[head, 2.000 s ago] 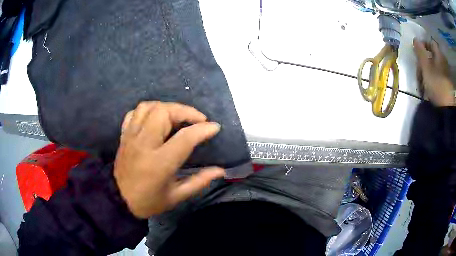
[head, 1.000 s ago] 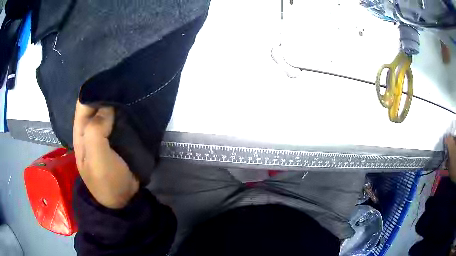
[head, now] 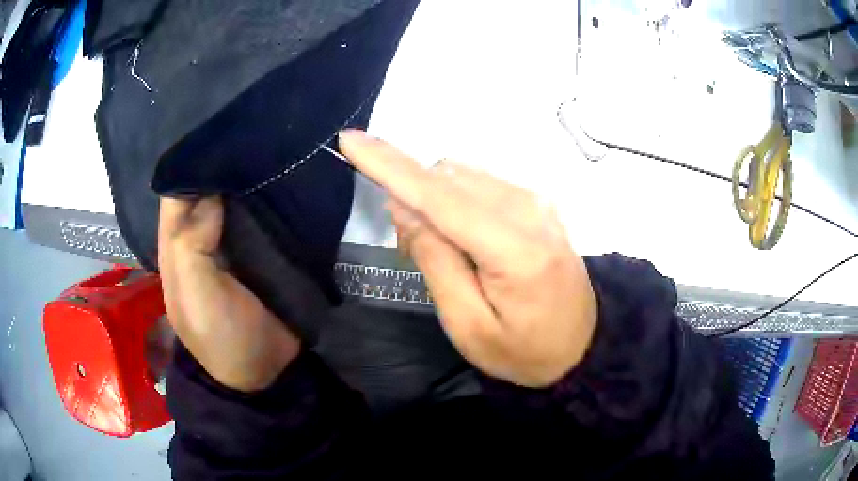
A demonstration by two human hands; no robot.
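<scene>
A dark garment panel (head: 254,56) lies on the white table, its near part folded back so a darker face shows with a curved line of white stitching (head: 287,171). My left hand (head: 212,291) holds the folded part from below, its fingertips hidden under the cloth. My right hand (head: 499,254) has its index finger stretched to the stitching near the fold's right side. A thin silver pointed tool (head: 333,151) sticks out from under that finger, its tip at the stitch line. A white thread tail (head: 141,70) lies on the panel at upper left.
Yellow-handled shears (head: 771,193) and a black cord (head: 668,162) lie on the table at right. A ruler (head: 381,282) runs along the front edge. A red stool (head: 103,352) stands lower left. Blue (head: 755,371) and red (head: 830,385) baskets are lower right. Machine parts (head: 659,23) show at top.
My left hand went under the panel and folded it back, uncovering the stitching. My right hand came from the far right to the stitch line, now with a thin pointed tool.
</scene>
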